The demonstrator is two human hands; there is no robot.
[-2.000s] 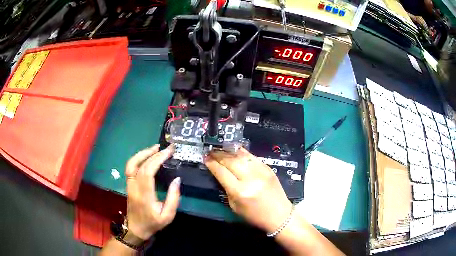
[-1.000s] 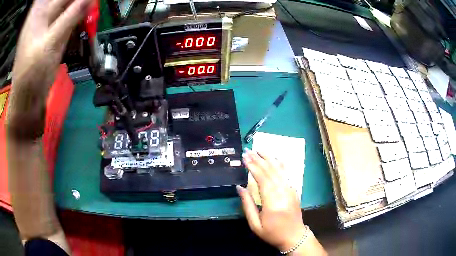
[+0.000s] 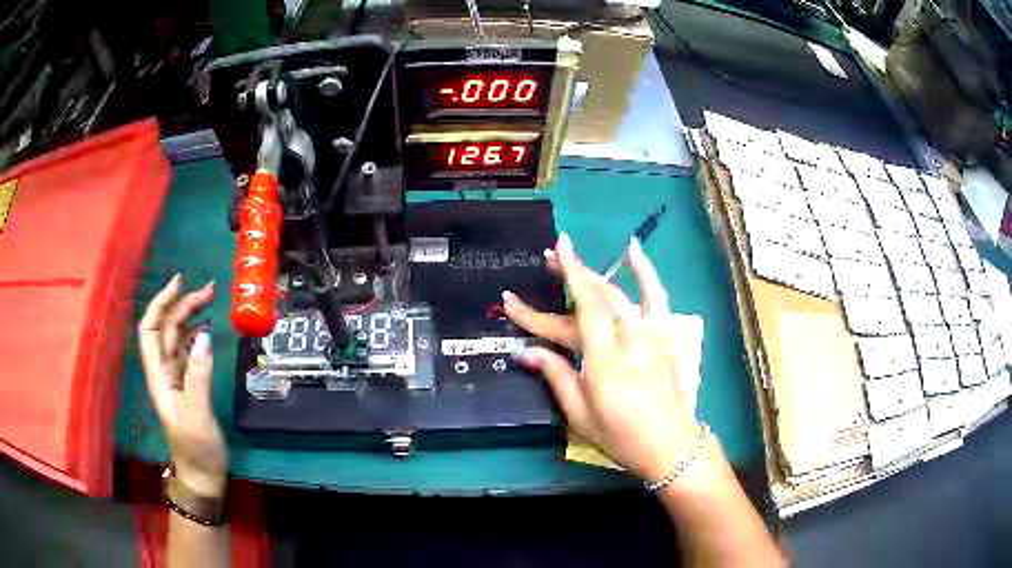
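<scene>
The black test fixture point(image 3: 333, 411) stands in front of me. Its clamp's red handle point(image 3: 256, 255) hangs down at the front left. The display board point(image 3: 333, 336) lies under the clear pressure plate, its digits white. My left hand point(image 3: 183, 377) is just left of the fixture, fingers apart and empty. My right hand point(image 3: 616, 366) is over the fixture's right side, fingers spread, with fingertips by the small switches and buttons; whether they touch is unclear. The digital panel meters point(image 3: 486, 122) behind show -.000 above and 126.7 below.
A red plastic tray point(image 3: 67, 300) is at the left. At the right, rows of white rectangles point(image 3: 827, 244) lie on brown cardboard point(image 3: 805, 355). A pen point(image 3: 650, 224) and a white paper slip point(image 3: 688, 344), partly behind my right hand, lie on the green mat.
The red clamp handle has swung from raised to hanging down. My left hand has let it go and dropped beside the fixture. My right hand has moved onto the fixture. The lower readout changed from -00.0.
</scene>
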